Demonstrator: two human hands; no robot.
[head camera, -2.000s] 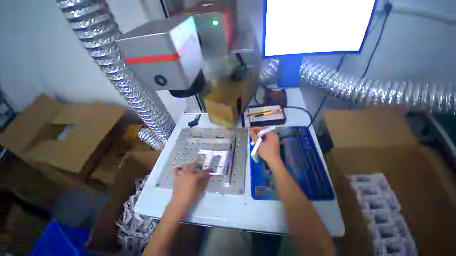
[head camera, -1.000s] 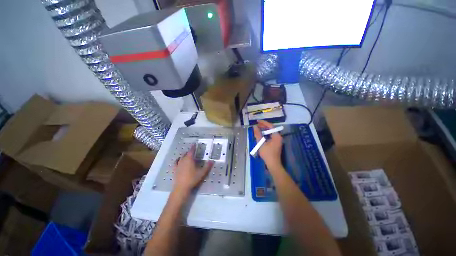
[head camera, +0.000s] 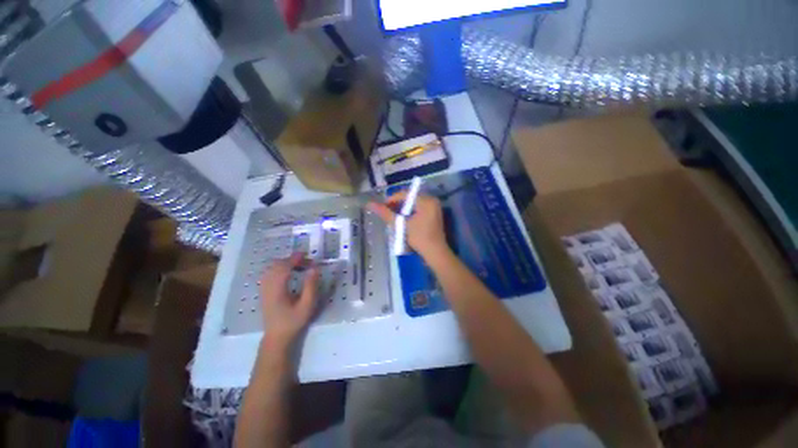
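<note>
White plastic frames lie side by side on the grey work plate, left of the narrow metal strip. My left hand is over the plate at the frames' lower left, fingers apart; its fingertips are near or touching their lower edge, and I cannot tell which. My right hand is above the blue mat, holding white frame parts seen edge-on as white bars. The laser head's black lens end hangs at the upper left of the plate.
Parts carton at right has neat rows of frames. Another carton at lower left has jumbled frames. A brown cardboard piece and a small box with a yellow item are behind the plate. Silver duct and green-topped bench at right.
The view has shifted right and down. My left hand has moved down slightly from the frames' left side. The white bars in my right hand have turned to near upright.
</note>
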